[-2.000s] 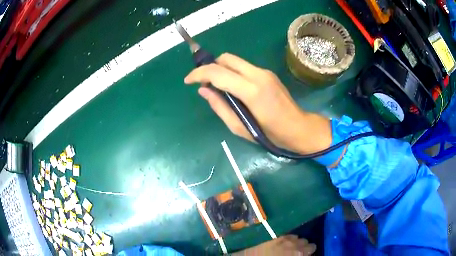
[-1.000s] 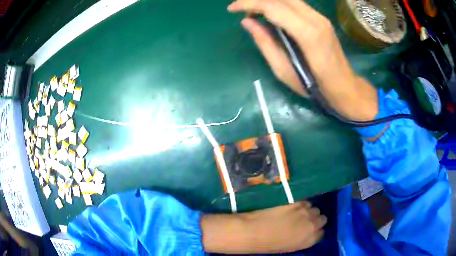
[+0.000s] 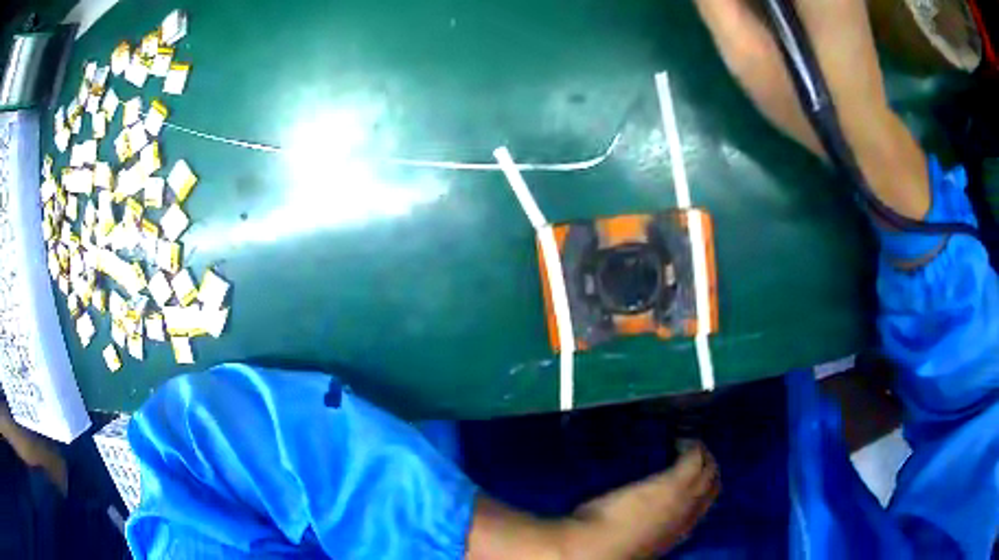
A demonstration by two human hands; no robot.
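Note:
The orange-brown holding fixture [image 3: 629, 323] with its dark round recess lies near the mat's front edge. Two white tape strips [image 3: 704, 295] cross it. No watch housing can be made out in it. My right hand [image 3: 833, 66] is at the top right, cut off by the top edge, around the black soldering iron [image 3: 800, 60]; the iron's tip is out of view. My left hand [image 3: 657, 503] is below the bench edge, in front of the fixture, fingers curled; whether it holds something is unclear. Solder wire [image 3: 460, 165] runs across the mat.
Many small white and yellow battery cells [image 3: 131, 241] lie scattered at the left. A solder spool [image 3: 35, 68] and a white box-like edge with printed marks [image 3: 33, 284] are at the far left. The brown tip-cleaning pot [image 3: 942, 27] is cut off at the top right. Another person's arm [image 3: 33, 448] shows lower left.
The view has shifted, so bench things sit higher in the picture. My left hand has moved from the bench's front edge to below it. My right hand has gone partly out at the top.

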